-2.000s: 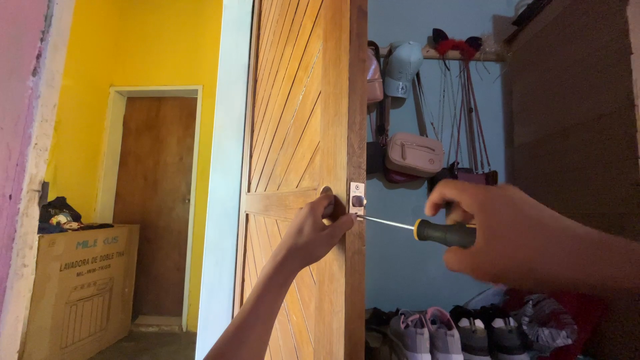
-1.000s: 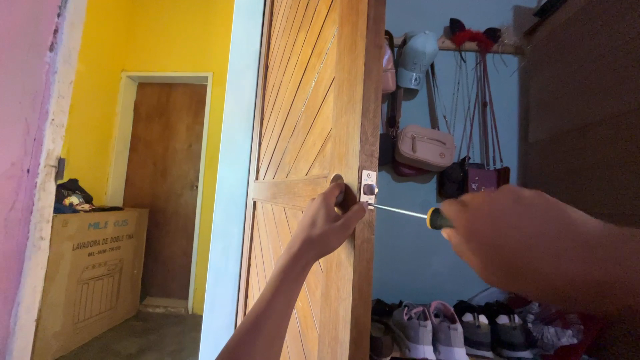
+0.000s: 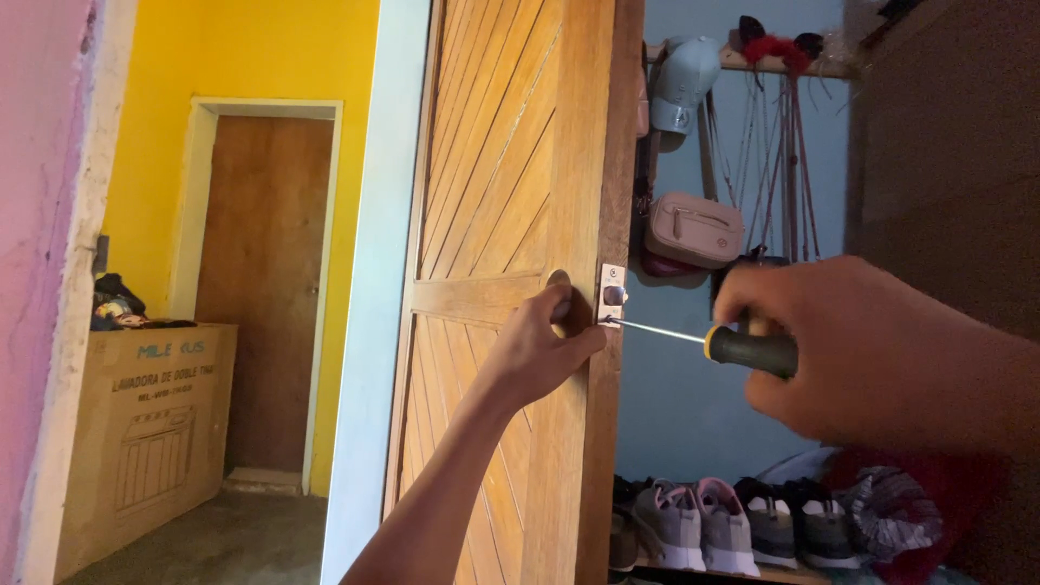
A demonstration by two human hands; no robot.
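Observation:
A wooden door (image 3: 581,187) stands with its edge toward me. In that edge sits a metal latch faceplate (image 3: 613,280) with its latch bolt (image 3: 615,296). My left hand (image 3: 540,337) grips the round door knob (image 3: 557,279) on the door's face, its thumb side close below the plate at the edge. My right hand (image 3: 845,349) is closed around the black and yellow handle of a screwdriver (image 3: 747,349). The shaft points left and its tip meets the lower screw area of the faceplate. The fingers partly hide the knob.
Behind the door, a cap (image 3: 685,81) and a pink bag (image 3: 696,230) hang from a wall rack (image 3: 735,60). Sneakers (image 3: 674,520) stand on a low shelf at the lower right. A large cardboard box (image 3: 154,439) and a brown door (image 3: 260,284) are at the left.
My right hand has shifted its hold on the screwdriver: more of the handle shows now than one second ago. The left hand remains at the knob.

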